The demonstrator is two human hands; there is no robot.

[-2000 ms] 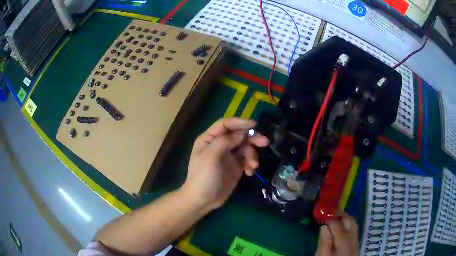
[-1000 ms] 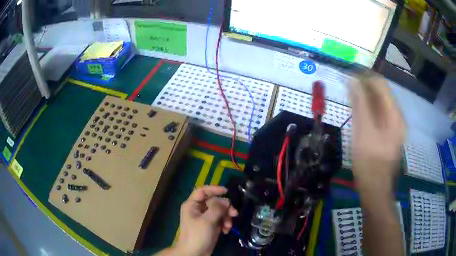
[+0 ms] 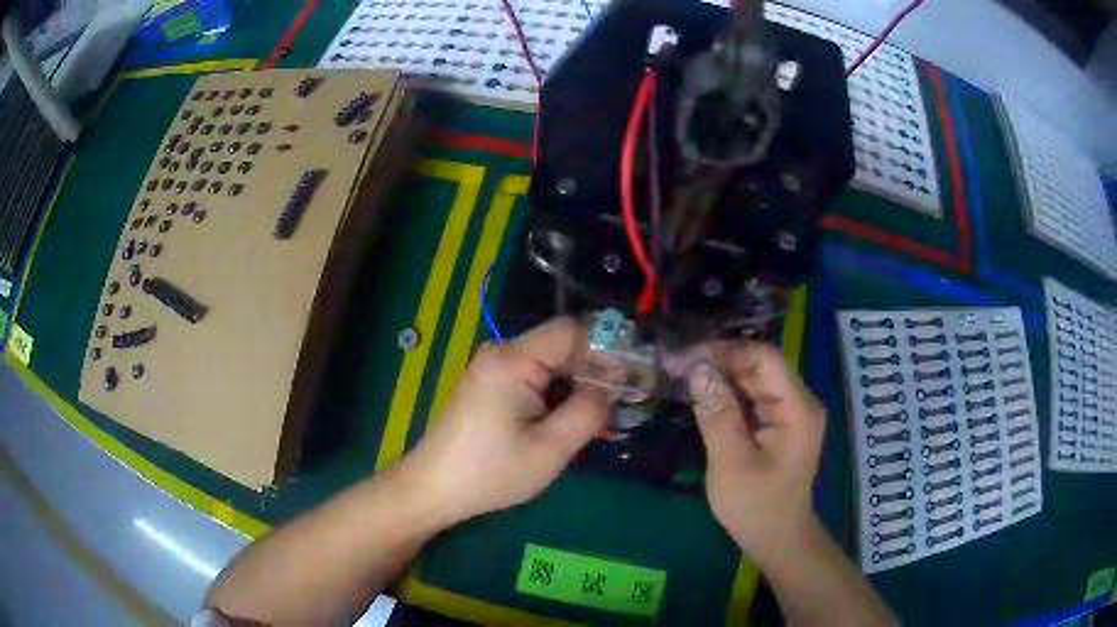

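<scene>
The black test fixture [image 3: 698,184] stands in the centre, with a thick red wire [image 3: 633,184] running down to its front. My left hand [image 3: 515,410] is at the left of the clear guide block [image 3: 613,361], with thumb and fingers pinched together at its edge. My right hand [image 3: 750,423] is at the right of the block, with bent fingers close to the fixture front. The fingers cover most of the test seat. I cannot tell whether either hand holds a part.
A cardboard box [image 3: 233,282] with small dark pieces is at the left. A parts tray [image 3: 943,429] is at the right, with more white trays farther right and behind. A green label [image 3: 592,583] lies at the front. A small round piece [image 3: 408,337] lies on the mat.
My right hand has come down from the raised blurred position beside the red handle to the fixture front. My left hand has moved in to the clear block. The view has tilted down, and the monitor is gone.
</scene>
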